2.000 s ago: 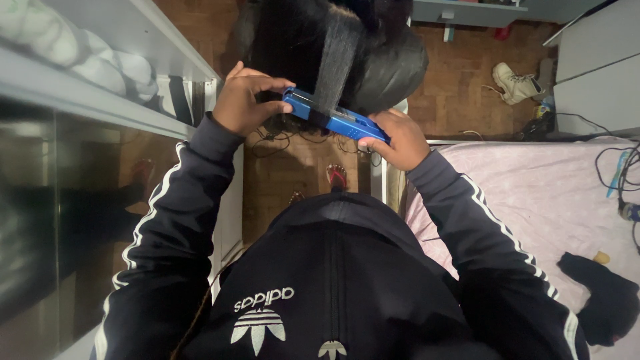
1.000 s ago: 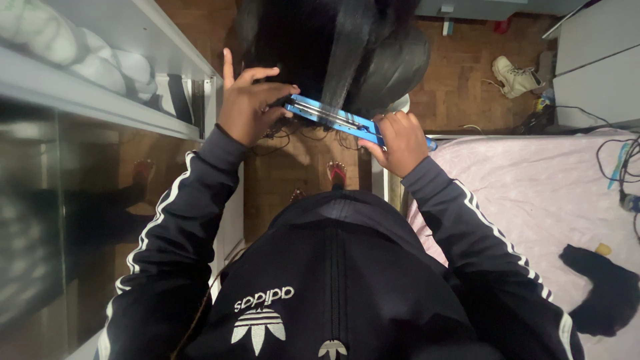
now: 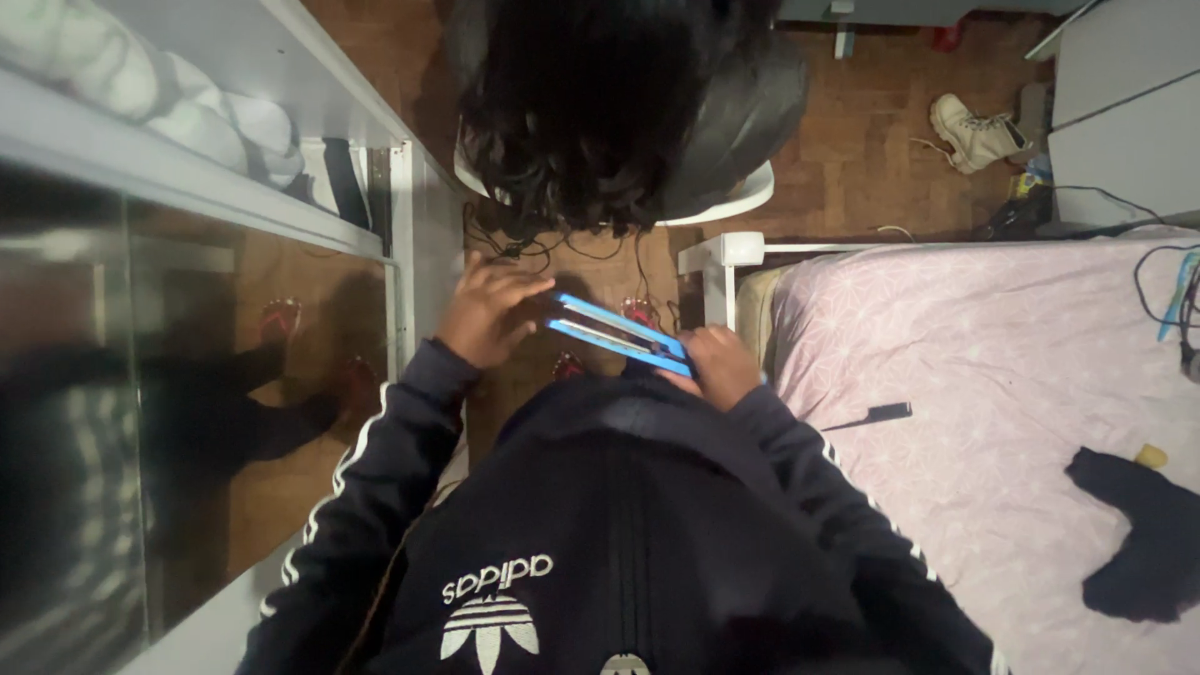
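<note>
A blue hair straightener (image 3: 623,335) is in my right hand (image 3: 720,366), which grips it at its right end. Its two plates stand apart, with no hair between them. My left hand (image 3: 492,309) is just off the straightener's left tip, fingers spread and holding nothing. Beyond both hands, at the top, is the dark hair (image 3: 600,103) of a person seated on a white chair (image 3: 741,197); the ends of the hair hang loose above the cables on the floor.
At right, a bed with a pink sheet (image 3: 900,337) bears a black tail comb (image 3: 889,412) and a dark cloth (image 3: 1148,534). A white shelf unit (image 3: 427,225) stands at left. Cables (image 3: 600,248) lie on the wooden floor, and a beige boot (image 3: 975,136) is farther back.
The straightener has come away from the hair and toward my body, its plates now apart. My left hand has let go of its tip. The lock of hair that was between the plates has dropped loose.
</note>
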